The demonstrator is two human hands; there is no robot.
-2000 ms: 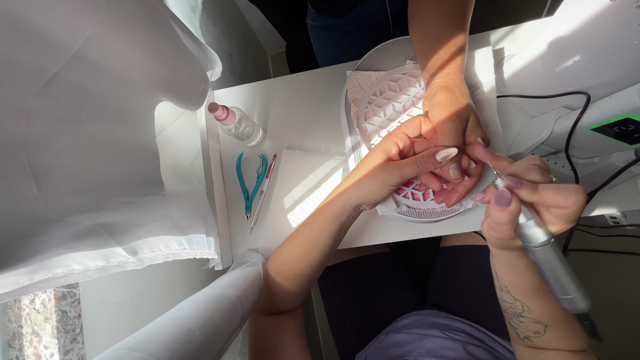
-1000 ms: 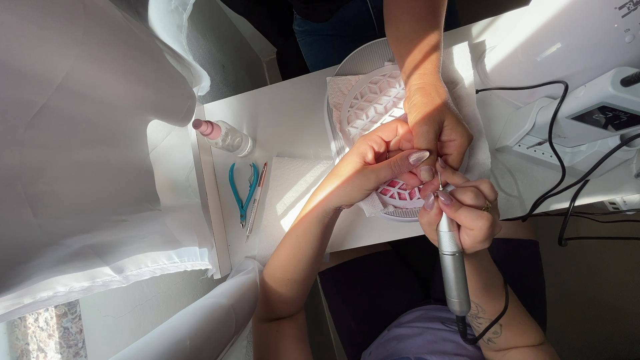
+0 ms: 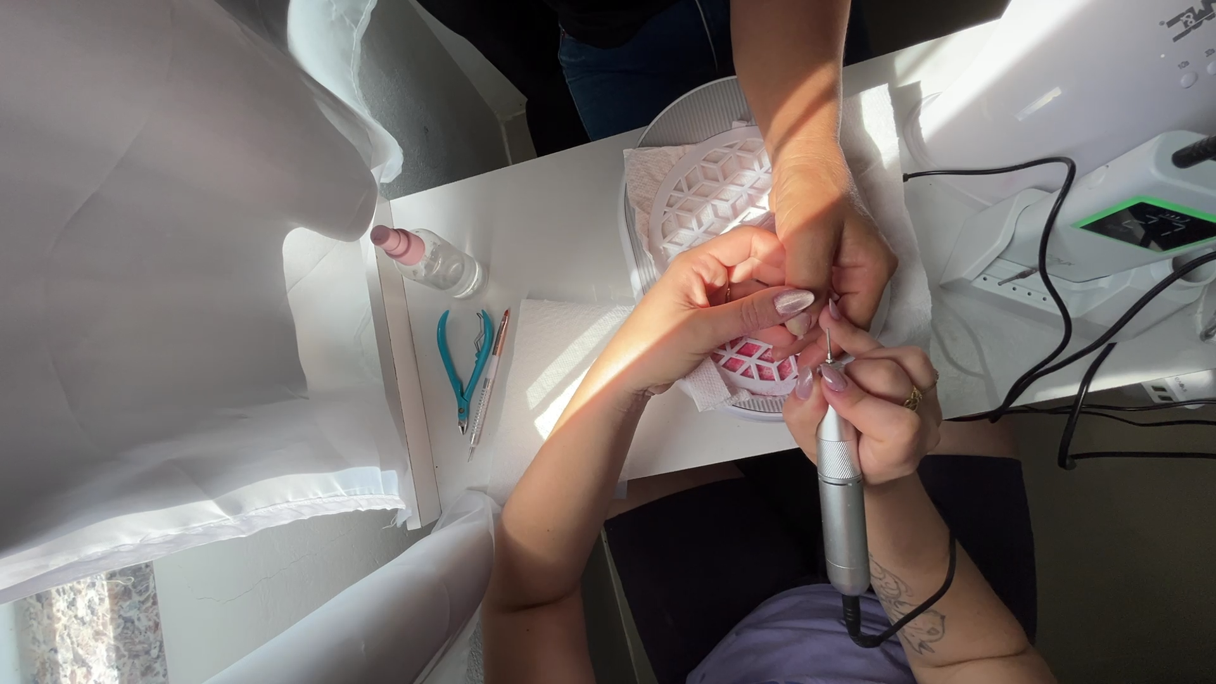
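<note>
My left hand (image 3: 727, 309) grips the fingers of another person's hand (image 3: 831, 242), which reaches in from the top with its fingers curled. My right hand (image 3: 874, 404) holds a silver electric nail drill (image 3: 843, 503) almost upright in the view, its thin metal bit (image 3: 828, 344) close to the person's fingertips. Whether the bit touches a nail cannot be told. Beneath the hands lies a white lattice hand rest (image 3: 712, 195) on paper towel, over a round ribbed device (image 3: 703, 109). Pink shows through the lattice near my left thumb.
Teal cuticle nippers (image 3: 464, 370), a thin pen-like tool (image 3: 488, 385) and a pink-capped clear bottle (image 3: 432, 261) lie left on the white table (image 3: 532, 209). A white drill control unit (image 3: 1102, 233) with black cables (image 3: 1059, 256) stands right. A sheer curtain (image 3: 190, 285) hangs at left.
My right hand has swung the drill from a slant to nearly upright and moved left. The other person's hand has turned from palm up to fingers curled down. My left hand keeps its grip.
</note>
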